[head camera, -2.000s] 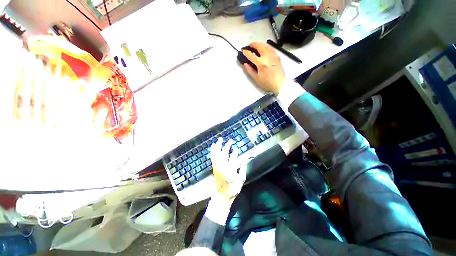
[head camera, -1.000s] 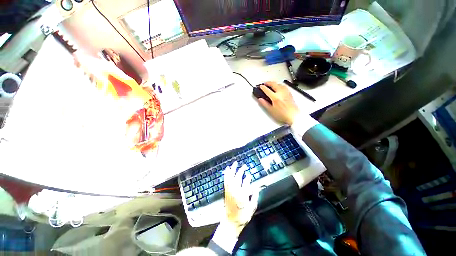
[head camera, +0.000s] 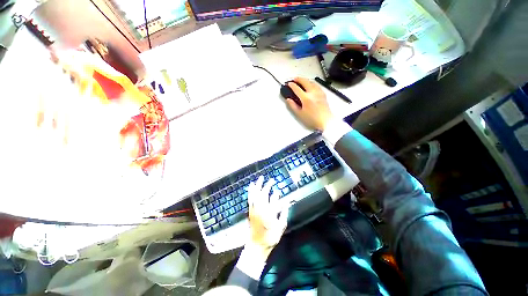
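Observation:
The keyboard (head camera: 223, 209), silver-grey with dark keys and a bluish glow, sits at the desk's front edge over the lap. My left hand (head camera: 266, 217) rests palm down on its middle, fingers spread over the keys and holding nothing. A dark wrist rest (head camera: 310, 209) lies at the keyboard's near side. My right hand (head camera: 311, 103) lies over the small black corded mouse (head camera: 288, 93) on the white desk, right of the white notebook (head camera: 217, 66). The palm hides part of the mouse.
A black pen (head camera: 334, 90), black round holder (head camera: 349, 65), blue object (head camera: 310, 46), green-and-black item (head camera: 379, 71) and mug (head camera: 389, 42) stand beyond the mouse. The monitor (head camera: 278, 7) is at the top, papers (head camera: 431, 29) far right. A red-orange plastic bag (head camera: 151, 130) lies left, binders (head camera: 512, 118) right.
The view tilted up, then partly back down, so the monitor's bottom now shows. My right hand stays on the mouse and my left hand stays over the keys.

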